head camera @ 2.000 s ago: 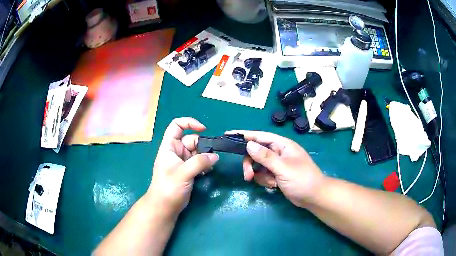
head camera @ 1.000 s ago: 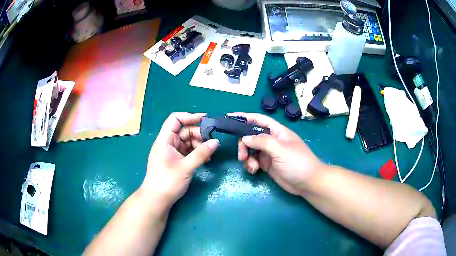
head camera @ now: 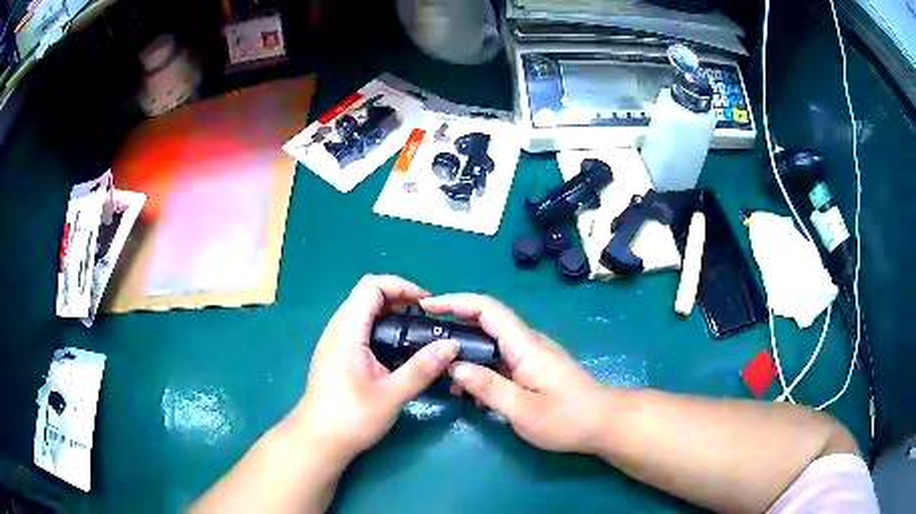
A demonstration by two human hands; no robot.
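Note:
A black phone holder clamp point(head camera: 432, 335) is held level between both hands above the green bench top, a rounded dark face of it turned to the camera. My left hand point(head camera: 357, 366) grips its left end, thumb on the near face. My right hand point(head camera: 532, 376) grips its right end, fingers over the top and thumb below. The fingers hide both ends. Black loose mount parts point(head camera: 570, 193) lie behind on a pale pad point(head camera: 658, 246) and beside it.
Blister card packs point(head camera: 402, 206) lie behind; more stand and lie at far left near an orange-brown sheet point(head camera: 131, 286). At right are a pump bottle point(head camera: 675, 146), smartphone point(head camera: 728, 281), cream-handled tool point(head camera: 690, 263), white cloth point(head camera: 791, 266), red scrap point(head camera: 760, 372) and cable. A scale point(head camera: 593, 131) stands behind.
The clamp has been turned in my hands, from its narrow side with the white logo to a rounder, thicker face. Both hands have closed in around it and sit lower in view.

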